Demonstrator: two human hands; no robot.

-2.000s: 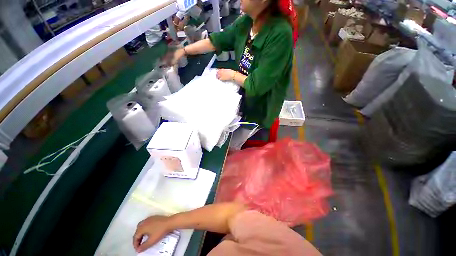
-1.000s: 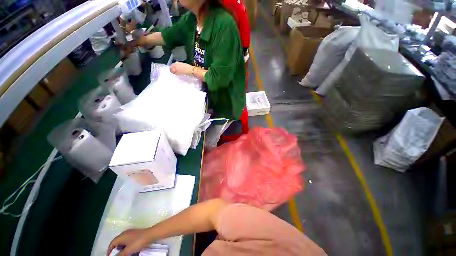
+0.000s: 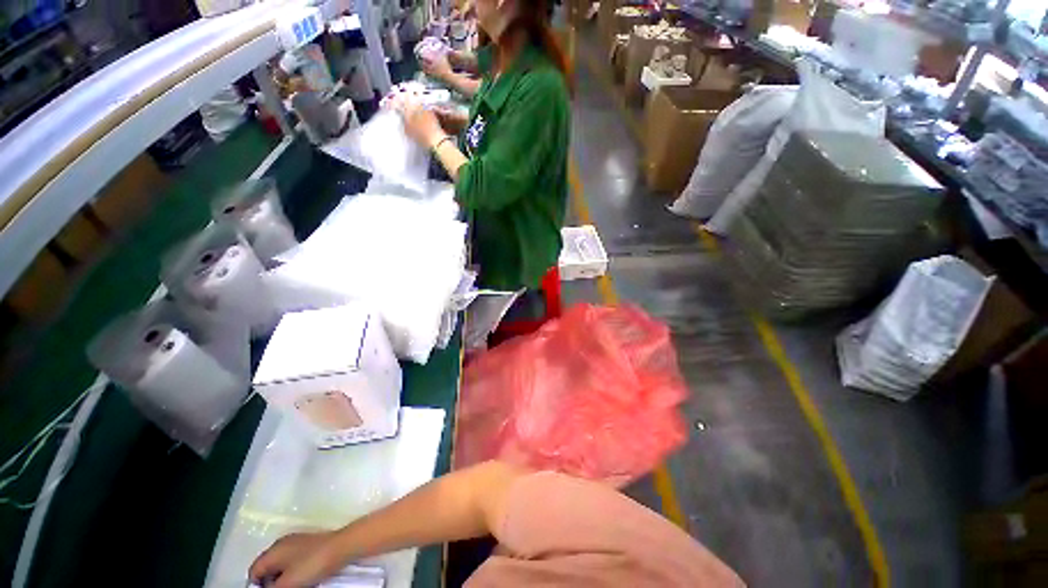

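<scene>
My right hand (image 3: 301,561) is at the bottom left with its palm down, at small white printed papers (image 3: 359,577) on a pale sheet (image 3: 405,457). Its fingertips are cut off by the picture's edge, so a hold cannot be made out. My left hand is not in view. A closed white retail box (image 3: 331,370) with a pinkish-brown picture stands on the far part of the pale sheet. Bagged white units (image 3: 172,370) stand in a row to its left, in cloudy clear bags. A heap of translucent white sleeves (image 3: 374,258) lies beyond the box.
A person in green (image 3: 517,161) stands further along the green bench, both hands at a white item in clear wrap. A red plastic sack (image 3: 575,396) is beside the bench. Stacked grey sheets (image 3: 833,218), white sacks and brown cartons (image 3: 684,132) stand across the aisle.
The view has swung right, so bench things sit further left. The neighbour's reaching arm has come back and both hands are together at a wrapped item. My right hand stays low at the papers.
</scene>
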